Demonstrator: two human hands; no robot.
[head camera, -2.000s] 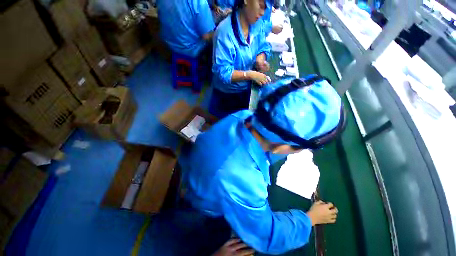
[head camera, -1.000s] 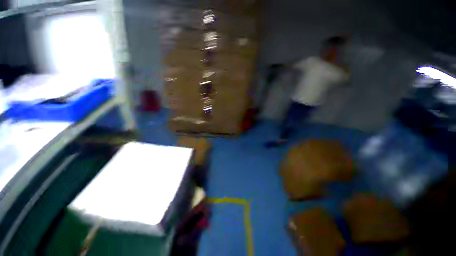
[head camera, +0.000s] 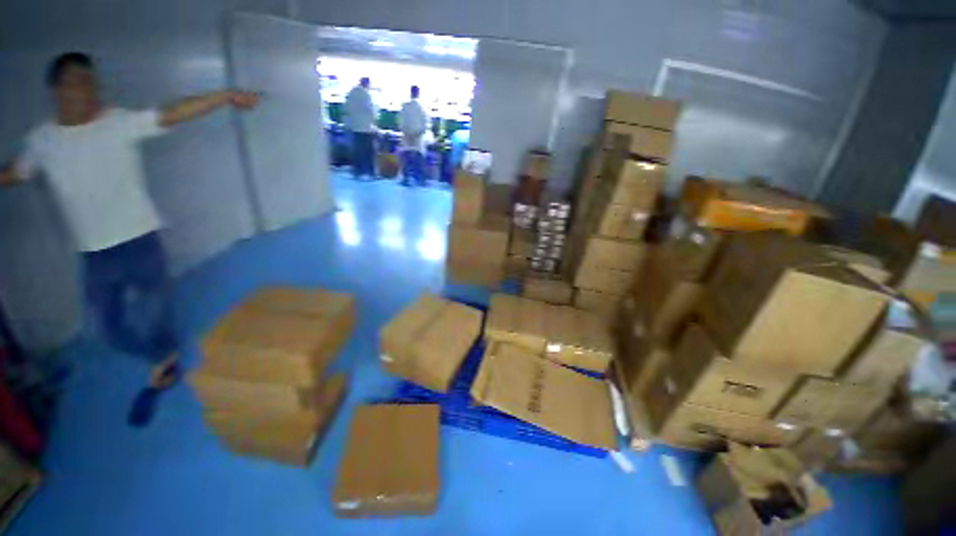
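Note:
Neither of my hands is in the picture. Nearest in front of me, a closed brown carton (head camera: 388, 459) lies flat on the blue floor. To its left is a short stack of brown cartons (head camera: 275, 345). Behind it, a blue plastic pallet (head camera: 461, 410) bears a closed carton (head camera: 432, 337), another carton at the back and a flattened, tilted cardboard piece (head camera: 545, 393) with dark print.
A person in a white shirt (head camera: 100, 173) stands at the left, one arm stretched toward a grey door (head camera: 288, 126). Beyond the doorway are people at lit benches. Cartons (head camera: 797, 304) are piled at the right, with an open carton (head camera: 760, 492) in front.
The view has swung away from the green bench and the blue-smocked workers, past the large white block, to the floor cartons and doorway. The white-shirted person now appears at the left, arms spread.

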